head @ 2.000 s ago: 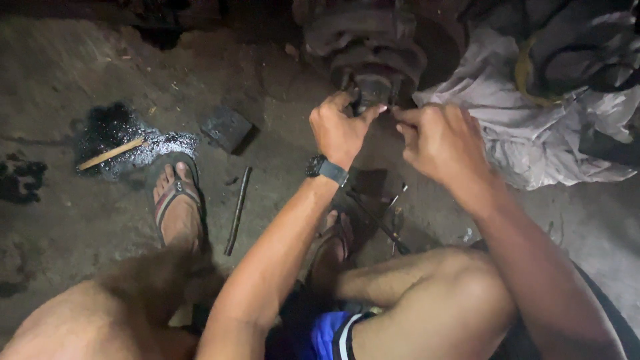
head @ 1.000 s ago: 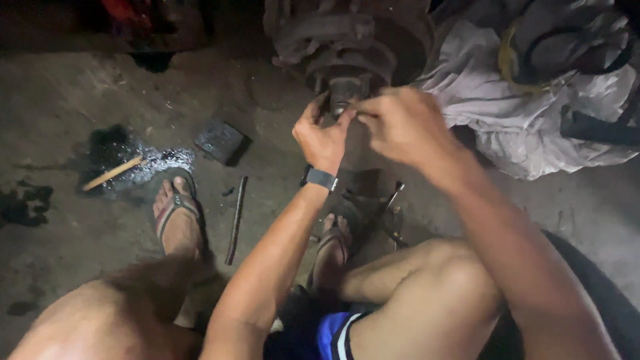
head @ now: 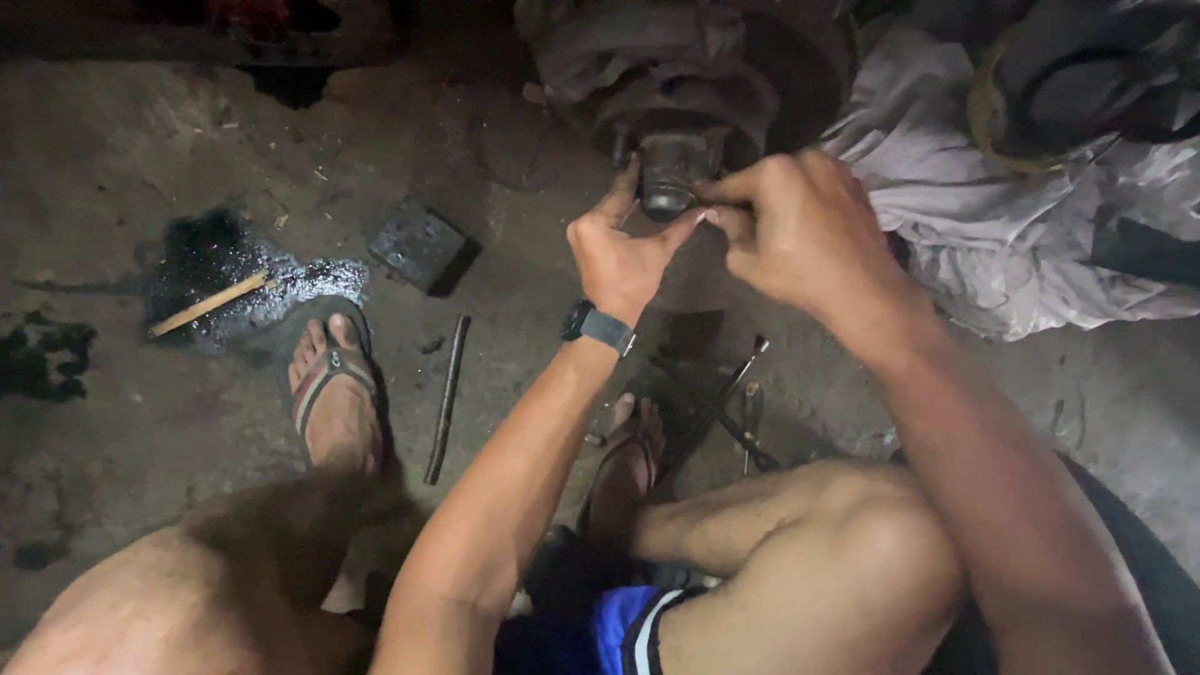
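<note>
A dark, greasy wheel hub assembly (head: 656,84) is at the top centre, with a rounded metal end (head: 667,178) pointing down toward me. My left hand (head: 626,248), a watch on its wrist, touches the left side and lower edge of that end with spread fingers and thumb. From the right, my right hand (head: 797,225) pinches at its lower right edge, the fingertips close to my left thumb. Whether a small part sits between the right fingertips cannot be made out.
A dark block (head: 422,246), a wooden stick (head: 211,303) on a wet dark patch and a metal rod (head: 447,401) lie on the floor at left. Several tools, one a screwdriver (head: 752,412), lie near my right foot. Crumpled grey sheeting (head: 994,253) is at right.
My right hand was raised over the hub end a second ago and now sits lower, at its right edge. More of the metal end shows between the hands.
</note>
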